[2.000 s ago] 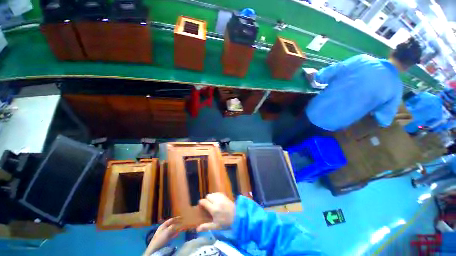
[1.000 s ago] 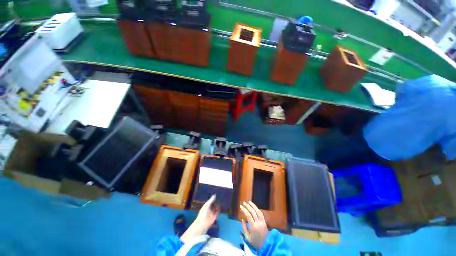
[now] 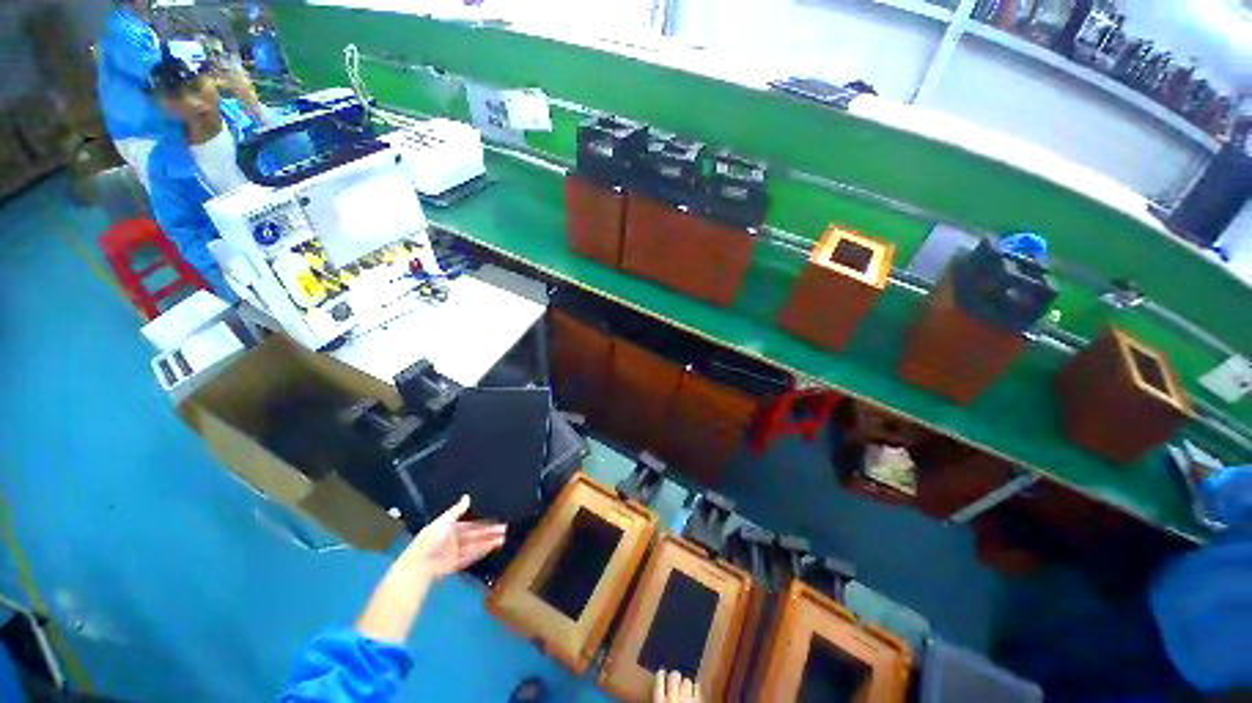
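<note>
A plain black panel [image 3: 488, 453] stands tilted among black pieces beside the carton. My left hand [image 3: 446, 543] is at its lower edge with fingers spread, not closed on anything; whether it touches the panel is unclear. Three wood-grain cabinets stand in a row with pale-edged openings facing up: a left one [image 3: 522, 584], a middle one [image 3: 629, 635] and a right one [image 3: 886, 659]. My right hand [image 3: 676, 687] is cut off by the bottom edge. Only its fingers show, over the middle cabinet's near rim; its grip is hidden.
An open carton [image 3: 261, 460] stands left of the panel. Black bracket-like parts [image 3: 707, 522] sit behind the cabinets. A white bench machine [image 3: 330, 240] is at upper left, with a person in blue [image 3: 179, 179] behind it. More cabinets [image 3: 838, 295] stand on the green bench [image 3: 515, 206].
The view has turned left. The black panel with a white label has gone from the middle cabinet, whose opening now shows. A plain black panel now stands by the carton. My left hand has moved left beside it.
</note>
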